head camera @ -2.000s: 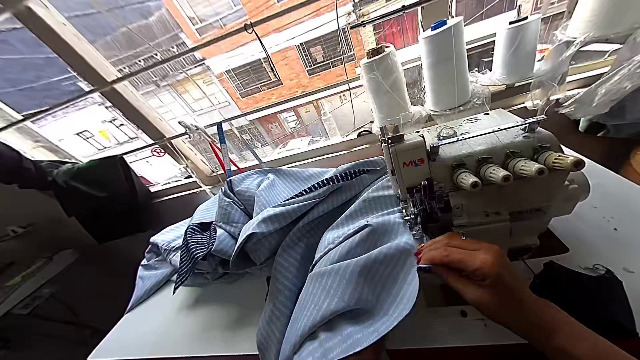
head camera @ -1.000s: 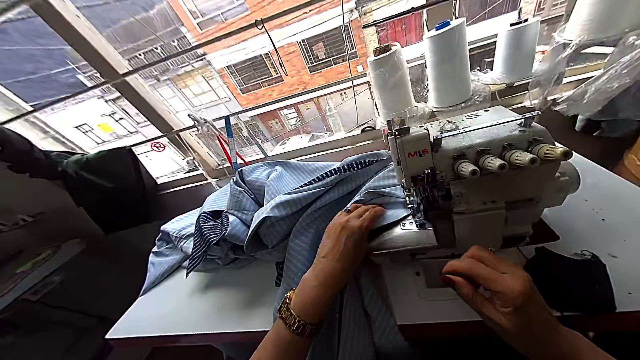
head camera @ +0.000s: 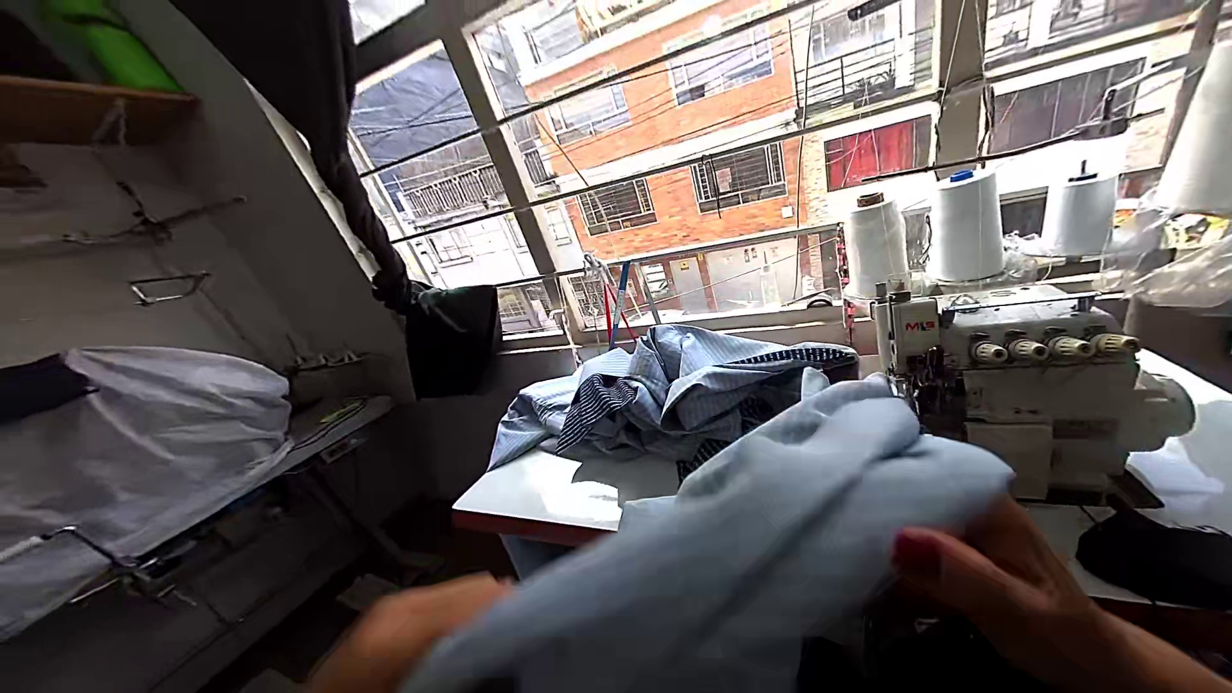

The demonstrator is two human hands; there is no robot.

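Note:
A light blue striped fabric piece [head camera: 751,520] is raised in front of the machine and blurred by motion. My right hand [head camera: 1020,587] grips its right end, the thumb on the near side. At its lower left is my left hand [head camera: 414,626], blurred and partly cut off by the frame; the cloth passes over its fingers. Behind, the rest of the blue striped garment [head camera: 693,371], with dark striped trim, lies heaped on the white sewing table [head camera: 539,491]. An overlock sewing machine [head camera: 1020,375] stands right of the heap; the raised cloth hides its needle area in part.
White thread cones [head camera: 965,226] stand behind the machine. A dark cloth [head camera: 1155,558] lies at the table's right. Barred windows [head camera: 674,202] run along the back. At left, a white cloth [head camera: 173,414] covers part of another work surface, with a dark curtain [head camera: 448,337] beyond.
The cloth by the machine is now lifted toward me. My left hand has moved from beside the needle area to the lower left; my right hand now holds the cloth. The view has swung left.

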